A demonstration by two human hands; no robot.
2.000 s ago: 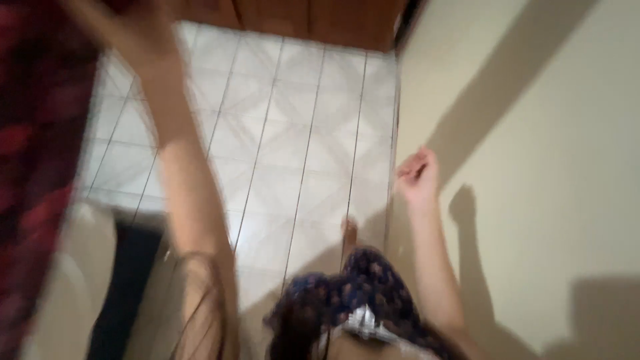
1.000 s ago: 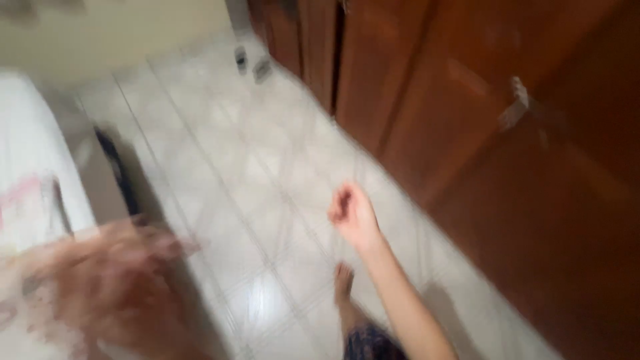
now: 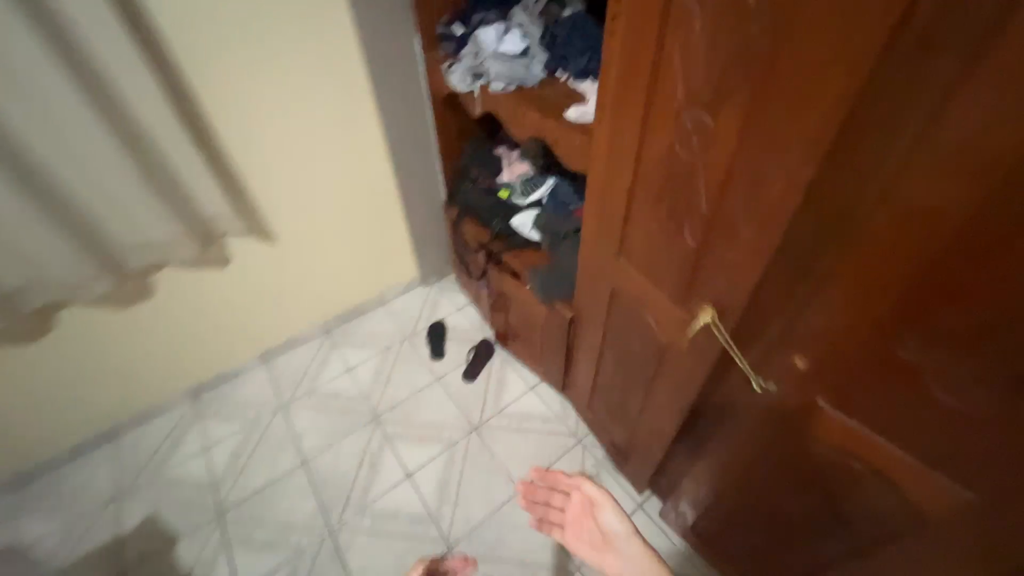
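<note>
Low in the head view, my right hand (image 3: 588, 516) reaches over the tiled floor with its palm showing and its fingers extended, holding nothing. Only the tips of my left hand (image 3: 446, 565) show at the bottom edge, left of it; the rest is cut off. The wooden wardrobe (image 3: 672, 200) stands to the right, with a metal handle (image 3: 732, 348) on its door. Its uncovered shelves hold heaped clothes (image 3: 504, 52), with more clothes (image 3: 520, 192) on the shelf below. Neither hand touches the wardrobe.
Two dark flip-flops (image 3: 478, 360) lie on the white tiled floor (image 3: 336, 424) near the wardrobe's base. A light curtain (image 3: 104, 160) hangs at the left before a cream wall (image 3: 320, 200). The wardrobe bounds the floor on the right.
The view has turned toward the wardrobe's shelves and the curtain. My right hand's fingers, curled before, are now extended. My left hand, over the bed one second ago, is now mostly below the frame.
</note>
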